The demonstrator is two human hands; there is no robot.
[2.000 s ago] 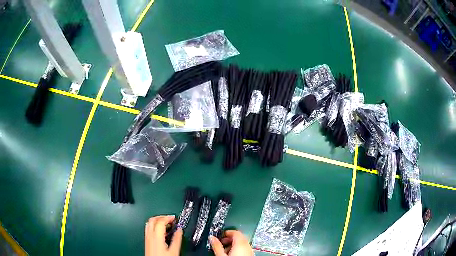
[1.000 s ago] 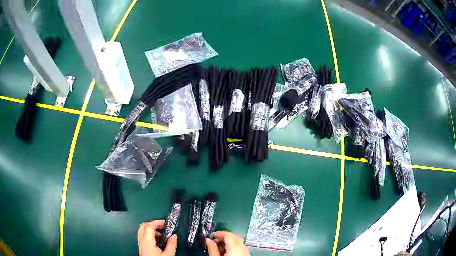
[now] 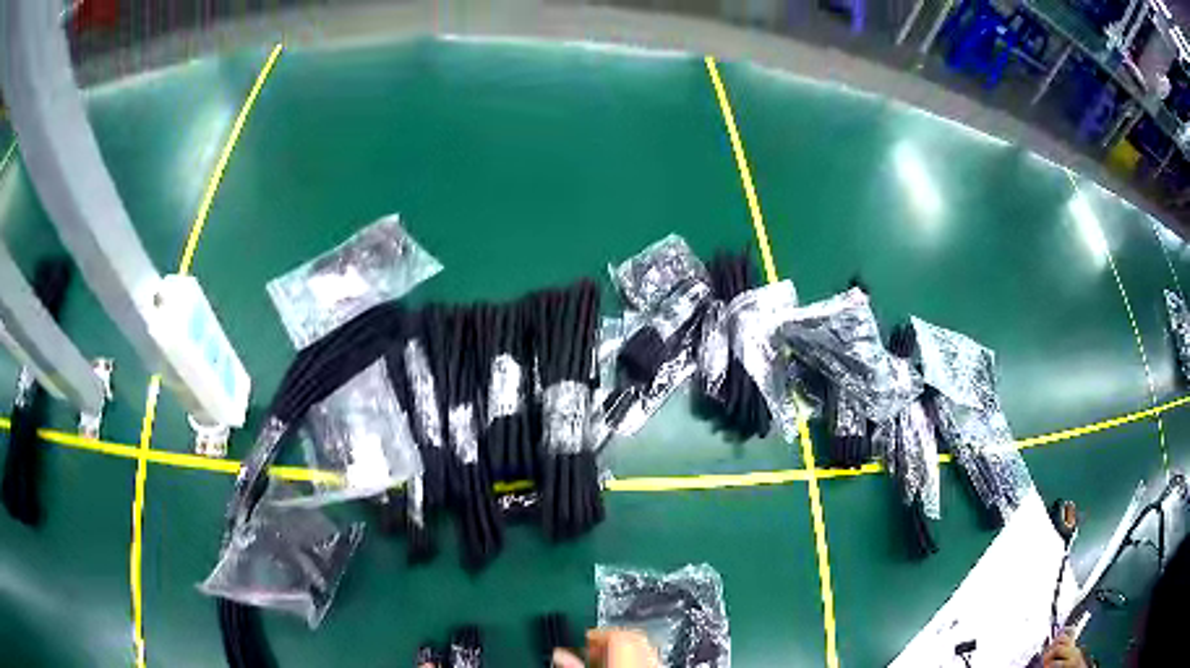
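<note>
Tops of short black bundles point(image 3: 466, 646) show at the bottom edge, two close together and one apart to their right. My right hand point(image 3: 613, 649), partly cut off by the bottom edge, has its fingers on the lower part of the right-hand short bundle point(image 3: 555, 633). My left hand is out of the picture. A clear plastic bag point(image 3: 666, 607) with dark contents lies just right of that bundle. Longer black bundles point(image 3: 565, 418) with shiny wrap bands stand side by side in a row above. A long curved bundle point(image 3: 326, 359) lies at their left.
Clear bags point(image 3: 352, 281) lie around the long bundles. More bagged bundles point(image 3: 842, 359) lie at the right. Grey posts point(image 3: 91, 209) and a white box point(image 3: 198, 352) stand at left. Another person's hand point(image 3: 1064, 652) is beside a white sheet point(image 3: 972, 587) and black cables at lower right.
The view has tilted up, so the work sits lower and my left hand has left the picture. The right-hand short bundle is now farther from the other two.
</note>
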